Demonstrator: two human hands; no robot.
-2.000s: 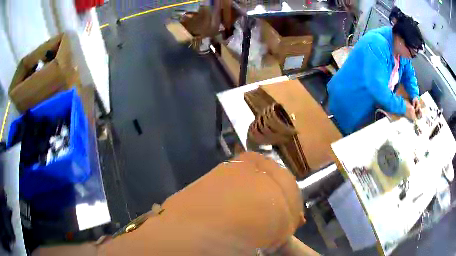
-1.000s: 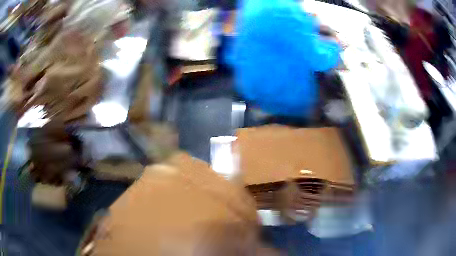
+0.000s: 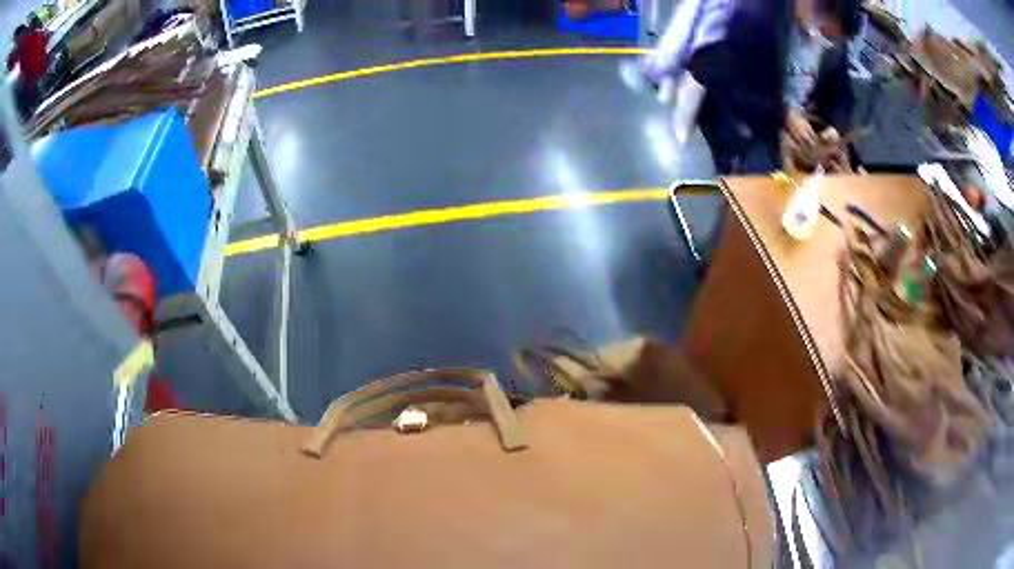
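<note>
A large tan-brown bag [image 3: 434, 500] fills the bottom of the view, its outer panel facing up and its lower part cut off by the edge. A narrow brown handle [image 3: 417, 389] stands in an arch from its top edge. A small shiny metal fitting [image 3: 411, 420] shows at the opening under the handle. A pale thin line runs down the bag's right side. Neither of my hands can be seen; whatever holds the bag is hidden or out of the picture.
A brown-topped table [image 3: 823, 267] with crumpled brown pieces [image 3: 912, 333] stands at right. A blue bin [image 3: 139, 200] sits by a white-framed table [image 3: 272, 222] at left. Another brown piece [image 3: 645, 372] lies beyond the bag. Grey floor with yellow lines [image 3: 478, 211] lies ahead. A person [image 3: 745, 89] is at upper right.
The view has swung away from the person in blue and the stacked brown pieces to a yellow-lined floor. The bag now lies across the bottom with its handle and fitting showing.
</note>
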